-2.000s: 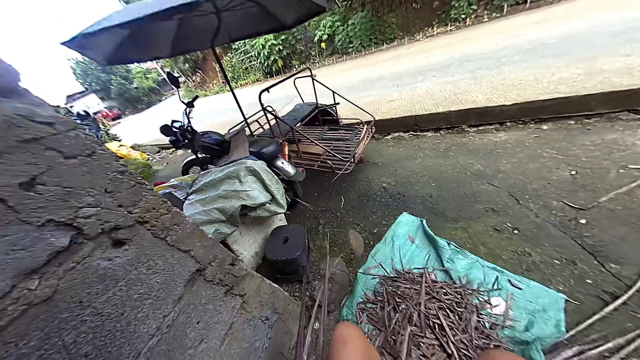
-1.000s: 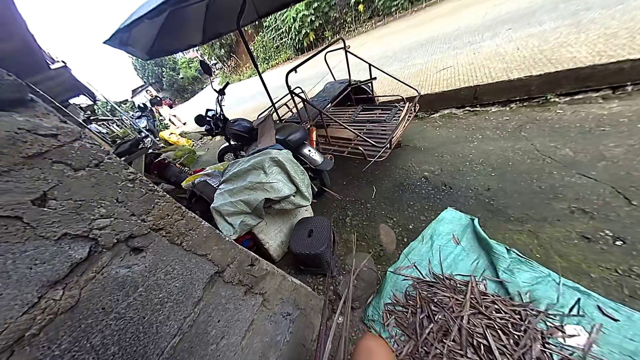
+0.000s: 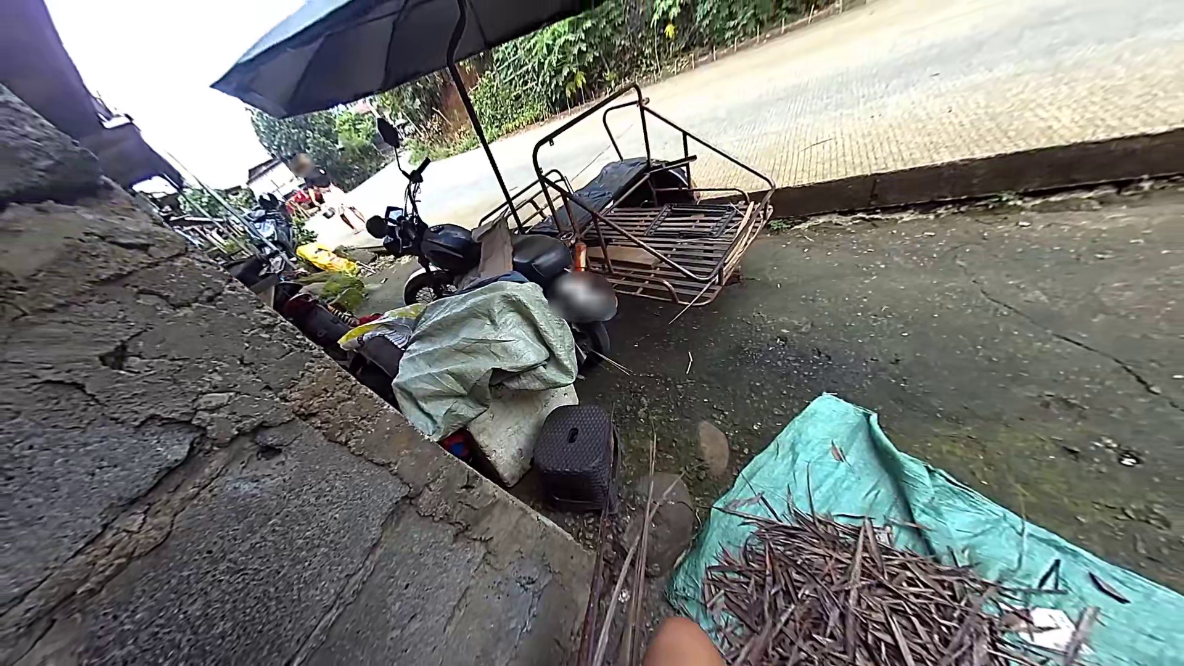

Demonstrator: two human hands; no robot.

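Neither my left hand nor my right hand shows in the head view. A bare knee or other rounded bit of skin [image 3: 683,644] shows at the bottom edge, beside a green woven sack [image 3: 832,444] spread on the ground. On the sack lies a heap of dry brown strips [image 3: 851,587], with a small white scrap [image 3: 1050,629] at its right. Long thin sticks [image 3: 638,573] lie left of the sack. A dark woven-pattern plastic stool [image 3: 575,453] stands near them, beside a pale box [image 3: 520,430] partly under a grey-green sack [image 3: 490,347].
A concrete block wall [image 3: 231,518] fills the left. Ahead stands a motorcycle [image 3: 453,250] with a rusty metal sidecar frame [image 3: 657,231] under a dark umbrella [image 3: 398,46]. A low concrete curb [image 3: 971,176] edges the road. A person [image 3: 324,190] is far off at the left.
The view has swung left, so the motorcycle and the green sack stand farther right in it. A second patch of skin at the bottom edge two seconds ago is out of view now.
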